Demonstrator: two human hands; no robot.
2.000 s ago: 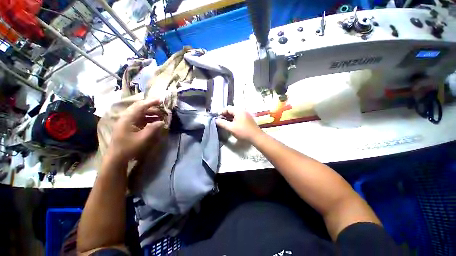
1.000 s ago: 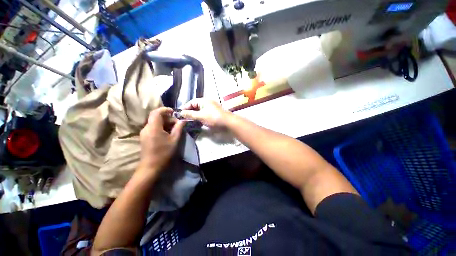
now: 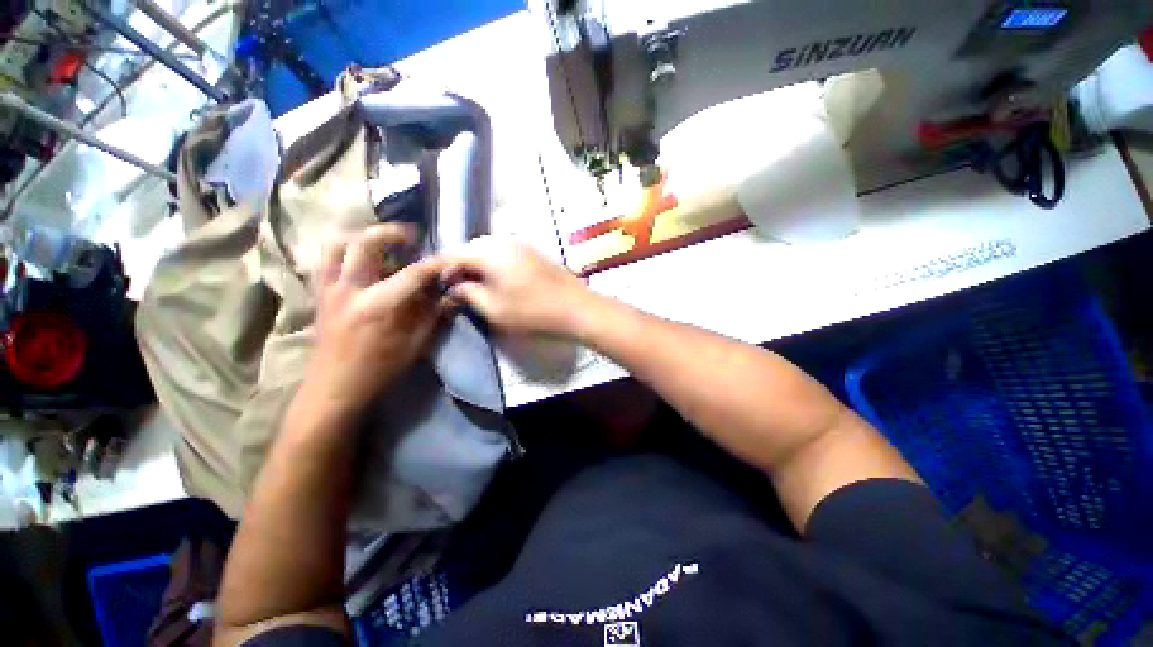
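Note:
A tan garment with pale grey reverse [image 3: 209, 335] lies bunched on the white table left of the sewing machine and hangs over the front edge. My left hand [image 3: 367, 310] and my right hand [image 3: 512, 288] meet at its grey side, fingertips pinching a dark seam edge between them. The exact spot they pinch is partly hidden by the fingers. A grey panel with dark edges [image 3: 462, 190] forms a loop behind the hands. The grey fabric [image 3: 436, 449] hangs below my left hand.
The sewing machine head [image 3: 809, 63] stands to the right, with an orange shape [image 3: 647, 212] by the needle. A cream sheet [image 3: 803, 183] is under the arm. Black-handled scissors [image 3: 1039, 171] lie at the right. A blue basket [image 3: 999, 379] is lower right; a black device with a red centre [image 3: 48, 348] is left.
Since two seconds ago my hands have come together at the seam edge, and more of the tan side shows. Since one second ago my left fingers have shifted slightly. The camera view has also moved.

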